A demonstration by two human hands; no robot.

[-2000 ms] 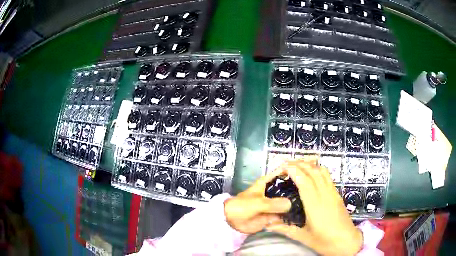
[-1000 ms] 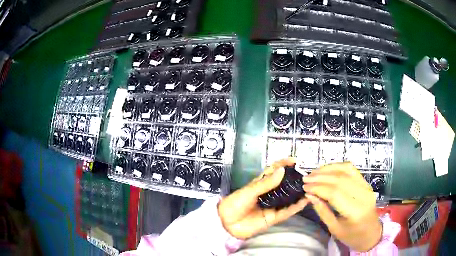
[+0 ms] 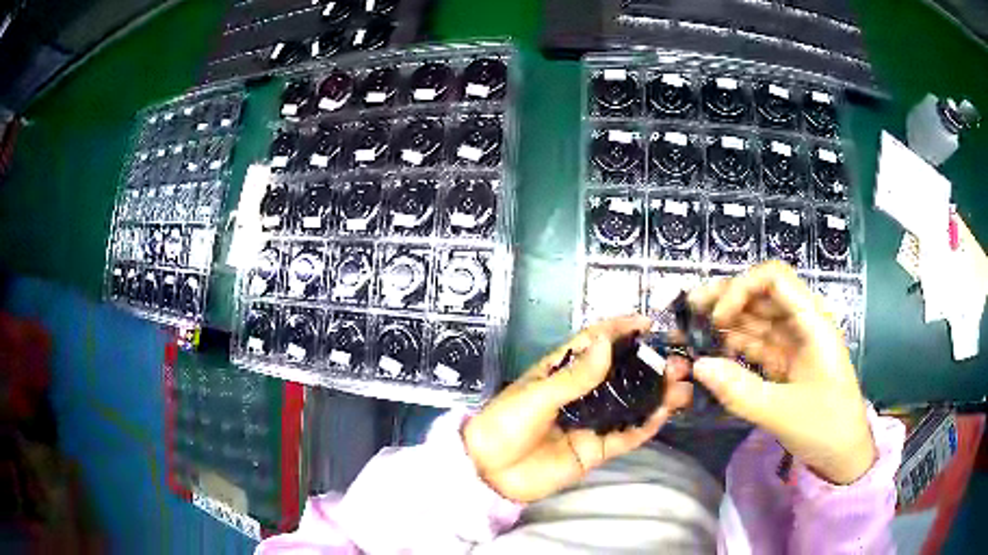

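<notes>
My left hand [image 3: 542,423] holds a round, glossy black lens assembly [image 3: 615,392] with a small white label, above the front edge of the right clear tray. My right hand [image 3: 796,374] pinches a small dark piece [image 3: 693,325] between thumb and fingers, close beside the lens assembly. Whether the piece touches the assembly cannot be told. The right blister tray [image 3: 577,233] shows rows of black labelled units; a row of silvery empty-looking pockets lies below them, partly hidden by my hands. The middle blister tray [image 3: 507,228] holds rows of similar units.
A smaller clear tray [image 3: 128,195] stands at the left, with a white card [image 3: 251,217] beside it. Dark ridged trays [image 3: 748,27] are at the back. A whitish bottle [image 3: 934,128] and paper sheets [image 3: 912,186] lie at the right. A red-edged bin [image 3: 293,455] is below the bench front.
My hands have moved apart a little. My right hand has moved up and right and now has a small dark piece away from the lens assembly. The view has shifted, so the trays appear higher.
</notes>
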